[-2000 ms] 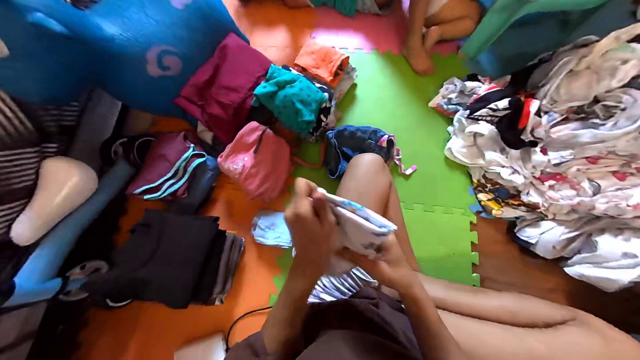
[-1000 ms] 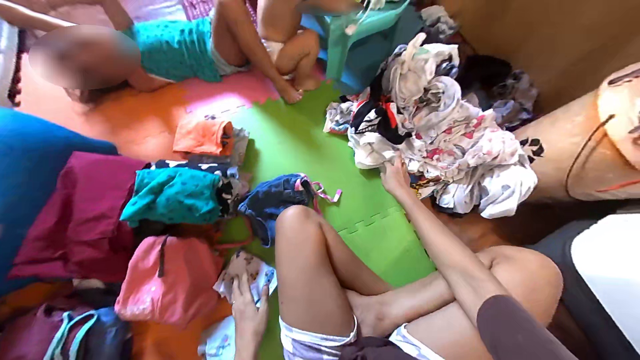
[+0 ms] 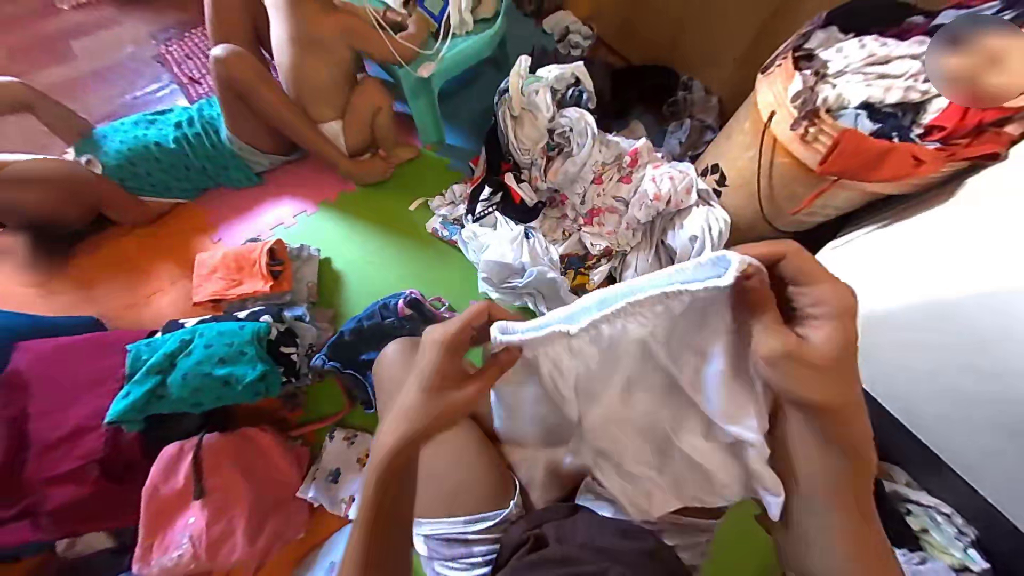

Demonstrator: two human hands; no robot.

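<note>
My left hand (image 3: 448, 376) and my right hand (image 3: 800, 328) hold the two ends of the elastic waistband of small white shorts (image 3: 640, 384), stretched out above my lap. Beyond the shorts lies a heap of crumpled white and printed clothes (image 3: 592, 184). Blue denim clothing (image 3: 376, 332) is beside my knee. A folded white printed cloth (image 3: 338, 470) rests left of my left forearm, next to a pink cloth item (image 3: 224, 496). Farther left are a teal patterned garment (image 3: 204, 368), a folded orange garment (image 3: 240, 272) and a maroon cloth (image 3: 72, 432).
Two other people are on the foam mat (image 3: 376, 232) at the upper left, beside a green plastic chair (image 3: 432, 88). A tall container (image 3: 736, 176) full of clothes stands at the upper right. A white surface (image 3: 944, 320) borders the right side.
My right hand has come back from the clothes heap, and my left hand has left the printed cloth. Both now hold the white shorts. The view has shifted right.
</note>
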